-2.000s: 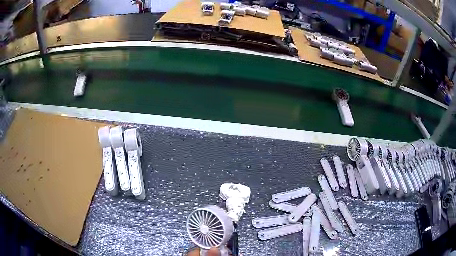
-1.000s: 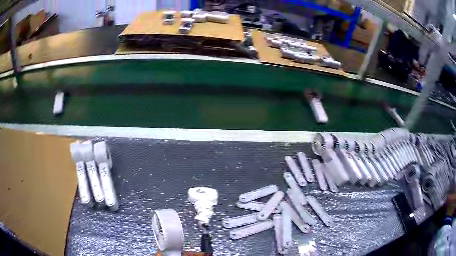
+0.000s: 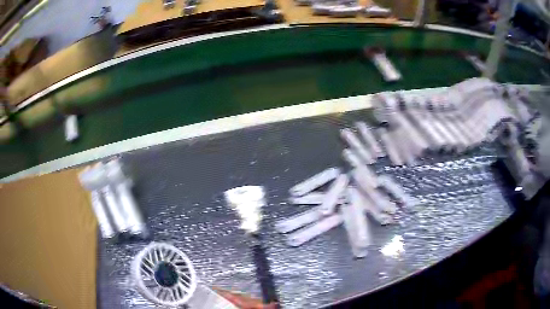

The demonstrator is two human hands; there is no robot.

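Observation:
A white handheld fan (image 3: 164, 274) is at the bottom edge, left of centre, its grille facing me and its handle running down to the right. My right hand (image 3: 248, 300) shows only as blurred fingers at the fan handle, cut off by the bottom edge; it appears to grip the handle. My left hand is not in view. A padded hammer (image 3: 247, 206) lies right of the fan, white head away from me; its black grip ends beside the fingers. Narrow white handle covers (image 3: 313, 181) lie in a loose pile right of centre.
Three fans (image 3: 117, 205) lie side by side beside the cardboard sheet (image 3: 48, 241). A long fan row (image 3: 446, 117) overlaps at right, near a dark phone (image 3: 509, 175). The green conveyor (image 3: 241, 78) beyond carries spaced fans.
The view has tilted and blurred. The held fan has turned from edge-on to grille facing me, handle now slanting right. More of the hammer's black grip shows.

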